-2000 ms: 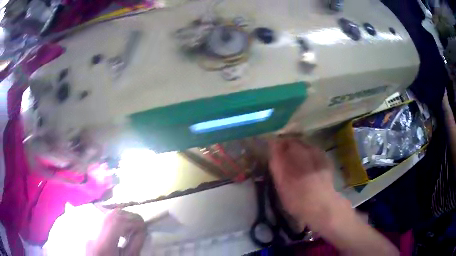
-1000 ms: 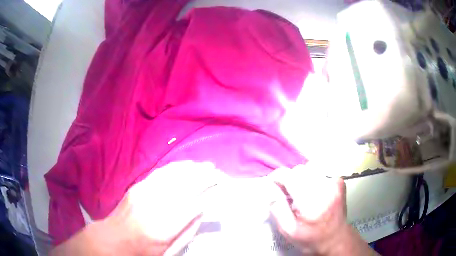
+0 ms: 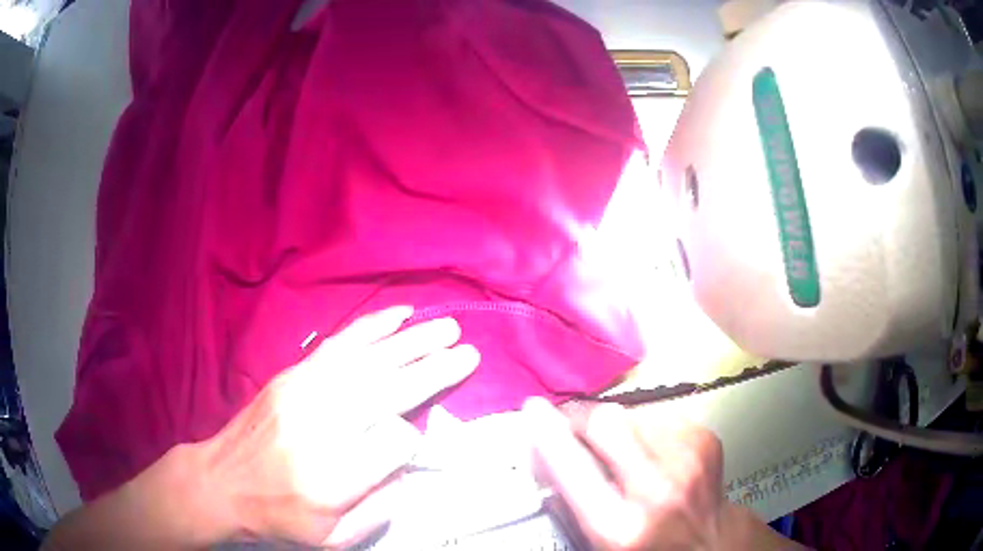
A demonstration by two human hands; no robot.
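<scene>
A magenta garment piece [image 3: 431, 161] lies in loose folds on the white table, with a curved stitched seam near its front edge. My left hand [image 3: 323, 431] lies flat on it, fingers apart, fingertips by the seam. A pale piece, possibly a template [image 3: 485, 447], lies between my hands at the cloth's front edge; glare washes out its outline. My right hand [image 3: 636, 474] is curled at that edge, thumb and fingers close together. Glare hides whether it grips anything. A small white mark [image 3: 309, 340] shows on the cloth near my left hand.
The cream sewing machine head [image 3: 852, 215], with a green label, stands right of the cloth. Its needle area is lost in glare. Black scissor handles [image 3: 871, 454] lie at the right under a curved bar. A printed ruler [image 3: 792, 474] runs along the table's front edge.
Since one second ago, my left hand lies flatter on the cloth, its fingers extended to the seam. The pale piece between my hands shows more clearly. The view has shifted, and the machine head looks larger.
</scene>
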